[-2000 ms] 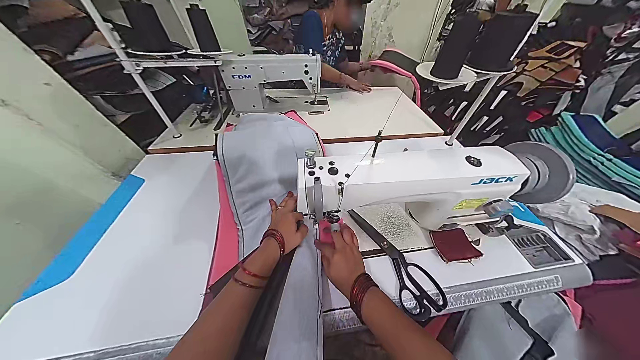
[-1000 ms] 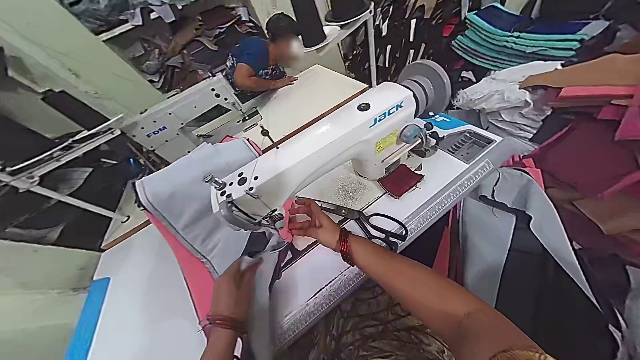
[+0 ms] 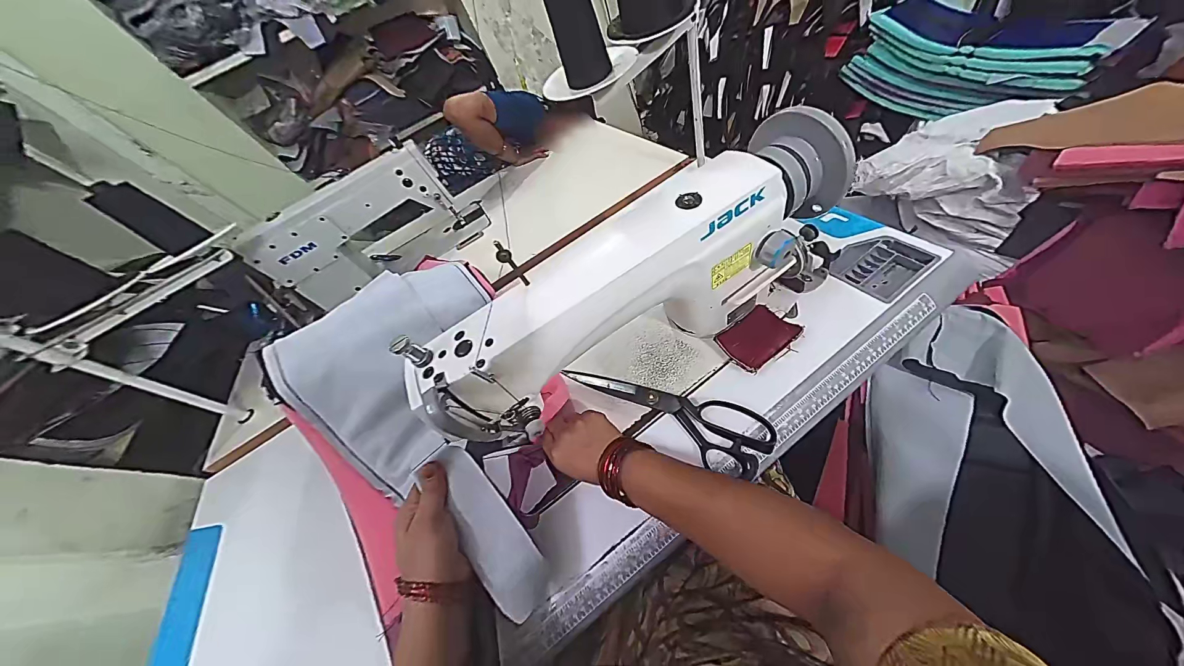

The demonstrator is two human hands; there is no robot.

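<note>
A white Jack sewing machine [image 3: 629, 250] stands across the worktable. Grey fabric [image 3: 361, 370] with pink fabric [image 3: 342, 490] beneath lies left of its head, and a grey flap hangs toward me. My left hand [image 3: 430, 536] grips this flap's edge, thumb on top. My right hand [image 3: 578, 444] is beside the presser foot area, its fingers pinching a small pink piece [image 3: 557, 398]. Under those fingers lies a magenta strip [image 3: 529, 476]. Black-handled scissors [image 3: 684, 407] rest partly open just right of my right hand. A maroon fabric square [image 3: 758, 339] lies on the machine bed.
Behind is a second sewing machine [image 3: 324, 231], where another person [image 3: 495, 134] leans over the table. Thread cones [image 3: 578, 46] stand at the back. A ruler strip [image 3: 860, 356] runs along the near table edge. Folded teal-edged pieces [image 3: 980, 60] and grey-black panels [image 3: 980, 444] are on the right.
The view has turned and tilted strongly. My left hand, flat on the grey fabric beside the needle two seconds ago, now holds the flap nearer me. The other person has bent lower.
</note>
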